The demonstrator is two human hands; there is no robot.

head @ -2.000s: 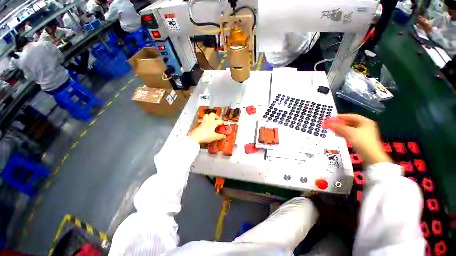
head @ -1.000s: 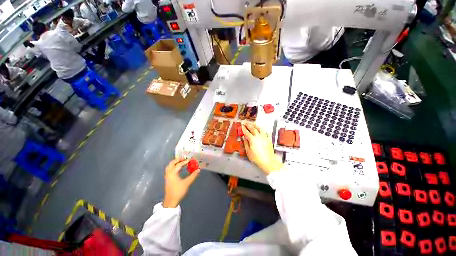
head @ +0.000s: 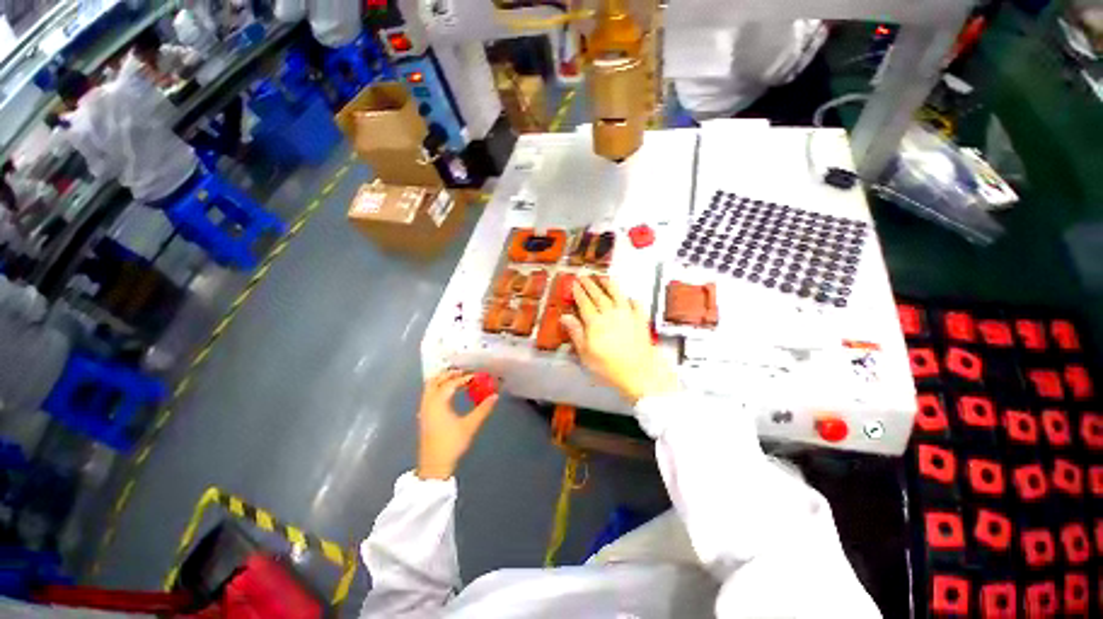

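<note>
My left hand [head: 450, 417] pinches a red housing [head: 481, 387] between thumb and fingertips, off the front left corner of the white machine table. My right hand [head: 611, 336] reaches over the orange-brown fixtures [head: 514, 300], its fingertips on a red housing [head: 566, 288] at the right fixture column. The fingers partly cover this housing, so its seating cannot be told. A single fixture block [head: 691, 304] stands right of my right hand. Another red housing [head: 641, 236] lies on the table behind the hand. The perforated plate [head: 774, 246] holds rows of black discs.
The brass-coloured machine head [head: 616, 97] hangs above the back of the table. A round red button [head: 831, 428] is at the front right edge. A black tray [head: 918, 490] with rows of red housings lies at the right. A clear plastic bag [head: 937, 194] lies at the back right.
My left hand moved from the fixtures to the front left corner, now with a red housing. My right hand moved from the plate's right side to the fixtures. Lately both hands have shifted only slightly.
</note>
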